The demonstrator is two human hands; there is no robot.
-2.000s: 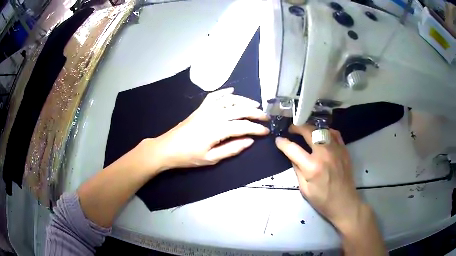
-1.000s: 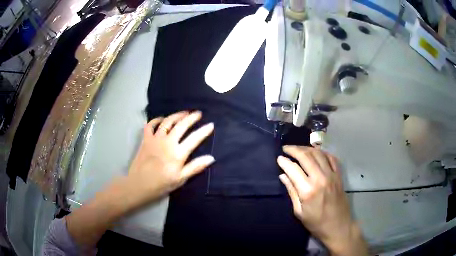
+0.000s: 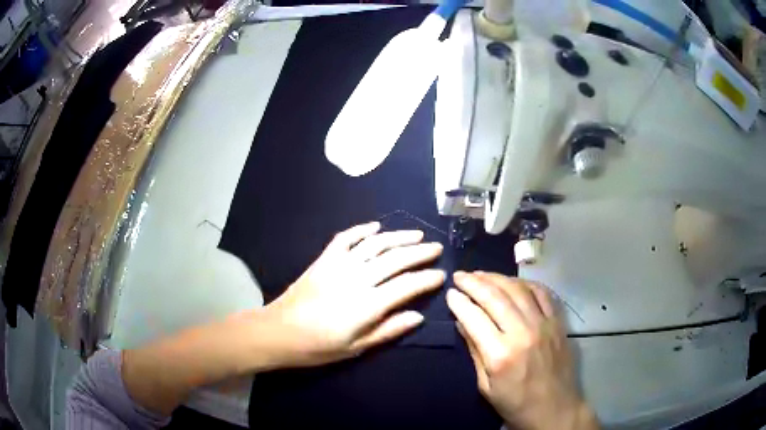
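The dark garment panel lies flat on the table under the white sewing machine head. A pocket piece shows on it by a faint edge beneath my hands. My left hand lies flat on the cloth, fingers spread a little, left of the presser foot. My right hand rests with its fingertips on the cloth just below the presser foot, close to my left fingertips; its thumb is hidden. A loose pale thread lies on the cloth left of the needle.
A bright white rounded shape with a blue end hangs left of the machine head. Black cloth drapes over the shiny film-wrapped board at left. A white box with a yellow patch stands upper right.
Since one second ago my left hand has moved right across the panel, beside my right hand. The panel has turned slightly. Since two seconds ago the panel has turned and now extends up behind the needle.
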